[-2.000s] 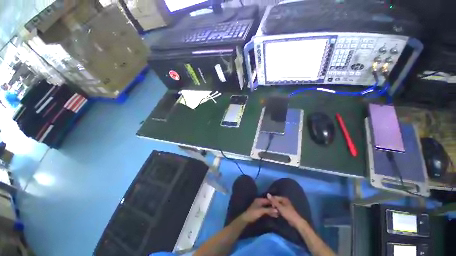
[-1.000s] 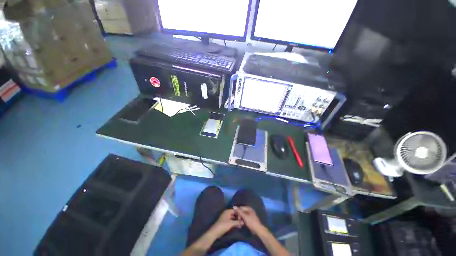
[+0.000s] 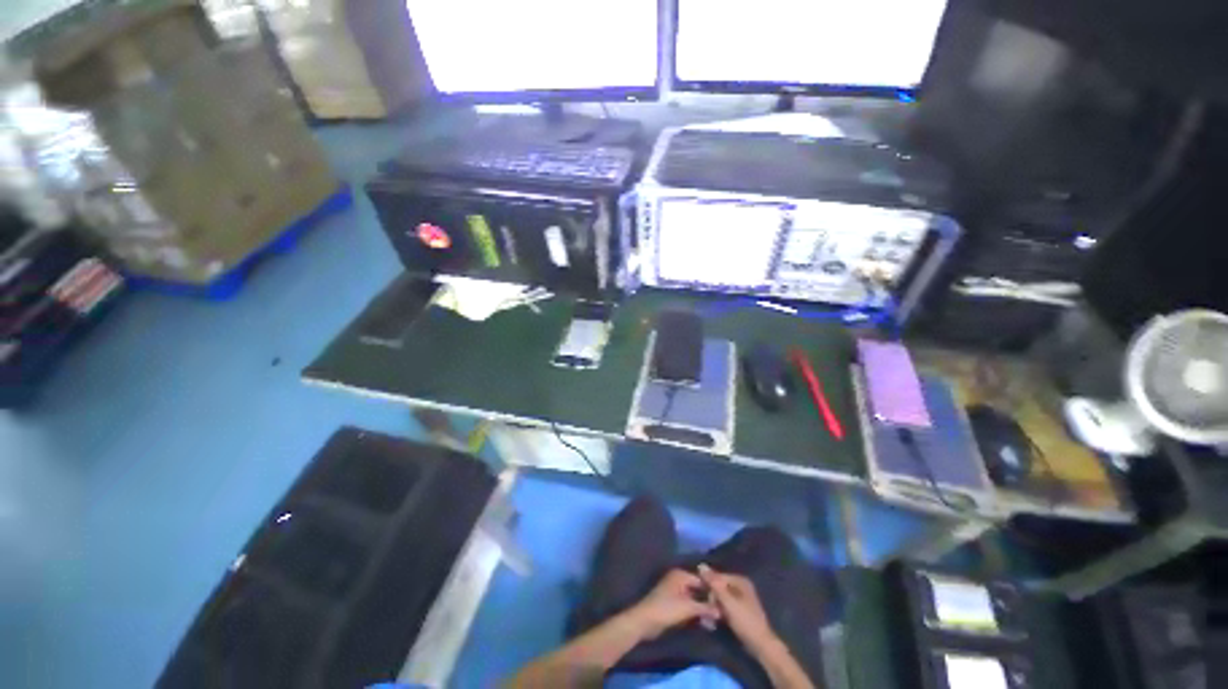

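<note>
My left hand (image 3: 672,600) and my right hand (image 3: 731,602) rest together in my lap, fingers curled and touching. No object shows in them, but their fingers are small and blurred. On the green bench, a dark smartphone (image 3: 677,347) lies on a blue-grey plate (image 3: 700,415) with a black cable at its near end. To the right, a purple smartphone (image 3: 892,382) lies on another plate (image 3: 953,451), also with a cable. A white-faced phone (image 3: 585,337) lies alone to the left.
Black trays (image 3: 344,559) stand at lower left; a tray with phones (image 3: 962,604) is at lower right. Mice (image 3: 770,377), a red pen-like tool (image 3: 817,394), white paper (image 3: 478,296) and a dark slab (image 3: 400,310) lie on the bench. A tester (image 3: 795,249), computer case (image 3: 492,233) and fan (image 3: 1192,374) stand around.
The view has swung right and up since the oldest frame, bringing the monitors and fan in, then back slightly left. My hands stay together in my lap; the bench items look unmoved.
</note>
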